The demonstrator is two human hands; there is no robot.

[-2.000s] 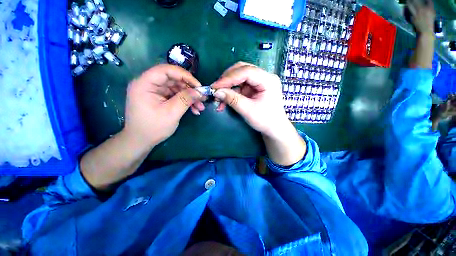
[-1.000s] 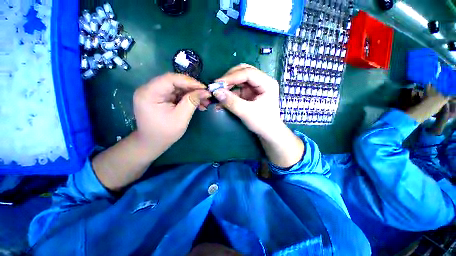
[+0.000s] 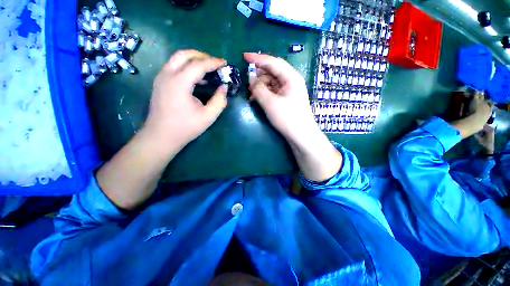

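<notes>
The dark round unit (image 3: 235,80) stands on the green bench in front of me, with a white piece (image 3: 226,74) on its top. My left hand (image 3: 187,92) is curved around its left side, thumb and index finger against it. The fingers hide part of the unit. My right hand (image 3: 279,92) is just right of the unit, apart from it. It holds a small white and silver cylindrical part (image 3: 252,71) upright between thumb and fingertips.
A heap of silver-white cylinders (image 3: 106,42) lies beside the large blue bin (image 3: 67,106) at left. A small blue bin (image 3: 302,23), parts tray (image 3: 349,72), red bin (image 3: 425,42) and one loose part (image 3: 296,48) are at right. A coworker's sleeve (image 3: 442,184) shows far right.
My hands have parted. My left hand has gone from the small part to the dark unit, which now stands further right and nearer me. The small part stays in my right hand.
</notes>
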